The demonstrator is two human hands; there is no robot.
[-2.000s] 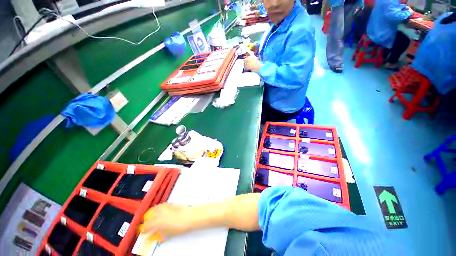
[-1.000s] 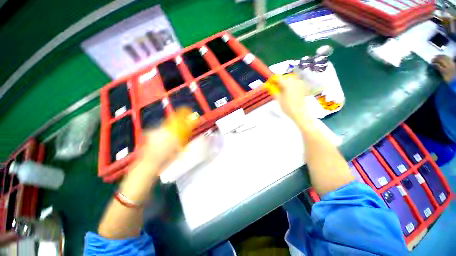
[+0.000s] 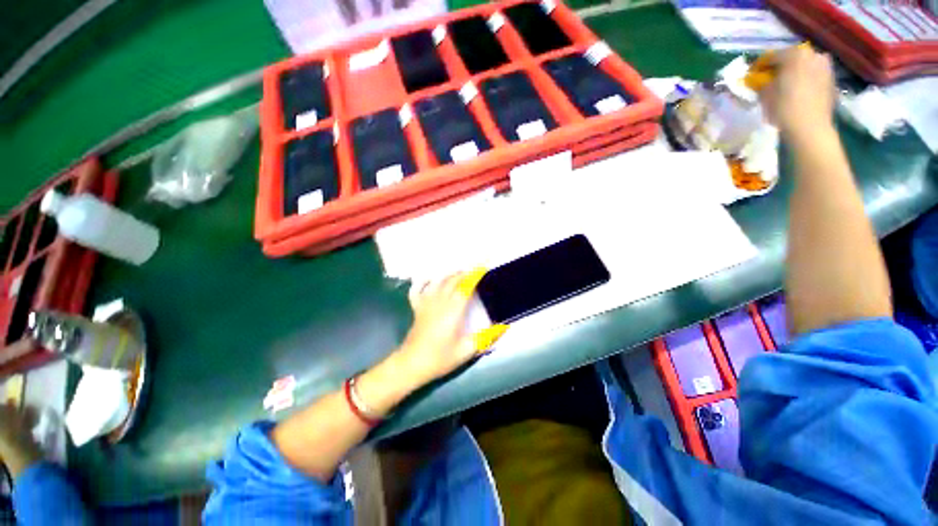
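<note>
A dark glossy phone point(image 3: 543, 279) lies face up on white sheets point(image 3: 658, 231). My left hand point(image 3: 444, 321), with yellow finger cots, holds the phone's left end between thumb and finger. My right hand point(image 3: 800, 92) reaches far right, beside a dish point(image 3: 766, 154) with a clear bottle and orange finger cots point(image 3: 749, 177). A white piece point(image 3: 733, 77) is at its yellow fingertips; whether it is gripped is unclear. Behind the sheets, a stacked red-orange tray point(image 3: 453, 175) holds dark phones in two rows; one back-row pocket has no phone.
At left are a white squeeze bottle point(image 3: 103, 226), a crumpled clear bag point(image 3: 195, 159), another red tray point(image 3: 62, 277) and a dish point(image 3: 140, 380) with a bottle. A tray of purple-looking phones point(image 3: 735, 344) is beside my lap. Another person's hand point(image 3: 15, 437) is at lower left.
My left hand has moved from the tray's front to the phone now lying on the sheets. My right hand has moved right, away from the tray's corner. The view has shifted.
</note>
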